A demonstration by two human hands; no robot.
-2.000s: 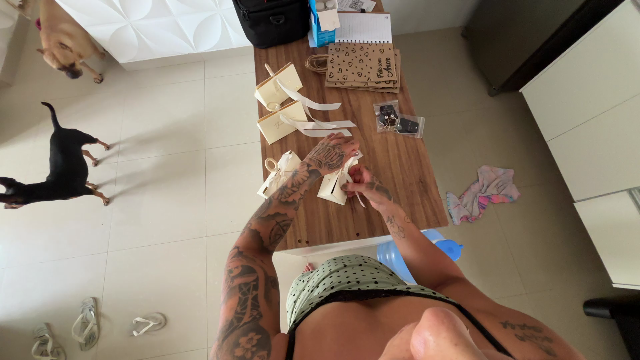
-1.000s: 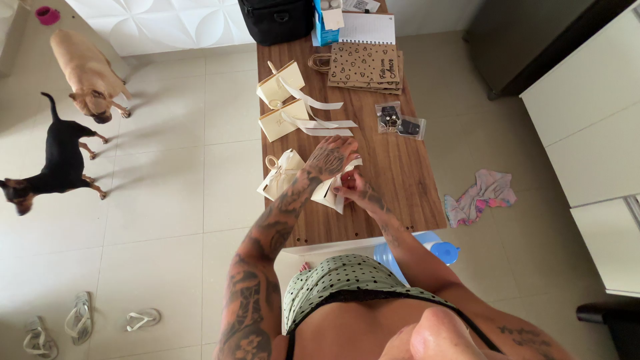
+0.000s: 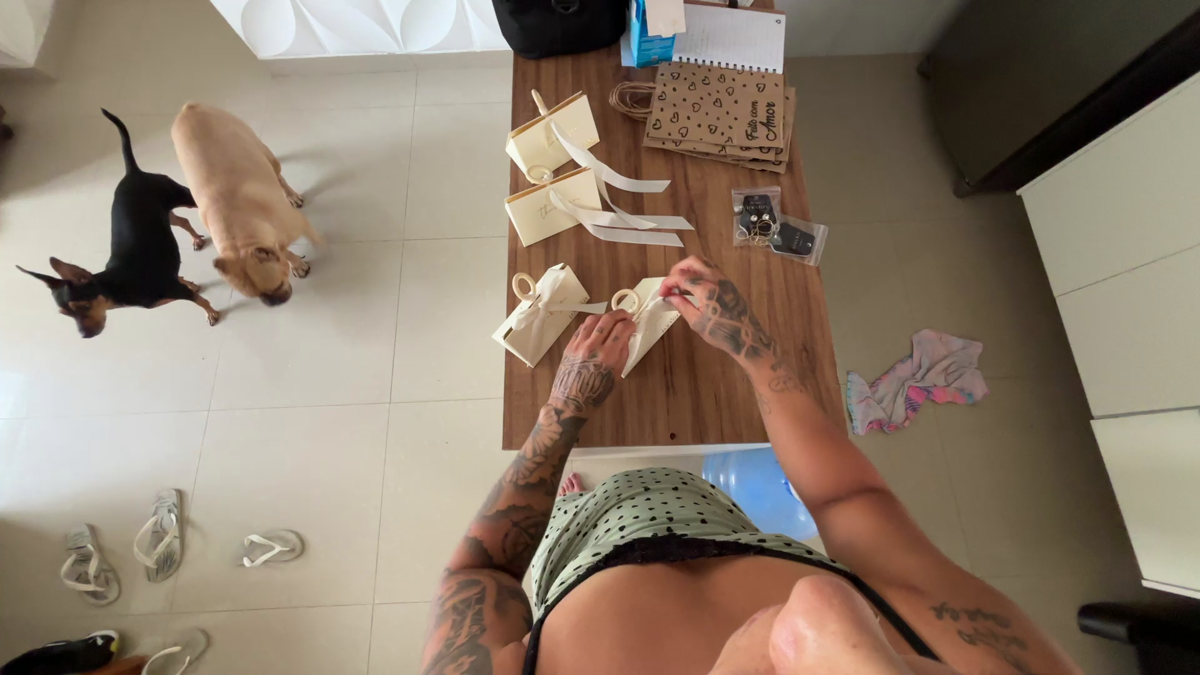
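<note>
On the wooden table a cream paper gift box (image 3: 653, 330) with a wooden ring handle (image 3: 625, 300) lies between my hands. My left hand (image 3: 598, 349) rests at its left side, fingertips on the white ribbon near the ring. My right hand (image 3: 705, 298) pinches the ribbon (image 3: 662, 304) at the box's upper right. Left of them sits another cream box (image 3: 541, 319), its ribbon tied in a bow. Two more cream boxes, (image 3: 553, 136) one above the other, have long loose ribbons (image 3: 619, 178) trailing right.
Kraft paper bags with hearts (image 3: 717, 108), a spiral notebook (image 3: 731, 37), a black bag (image 3: 561, 26) and small packets of jewellery (image 3: 756, 217) are on the table. A black dog (image 3: 141, 230) and a tan dog (image 3: 230, 192) stand left; a cloth (image 3: 917, 380) and flip-flops (image 3: 164, 534) lie on the floor.
My hands, earlier close together over the box, are now apart, the right one moved up and outward. The tan dog has come down beside the black dog.
</note>
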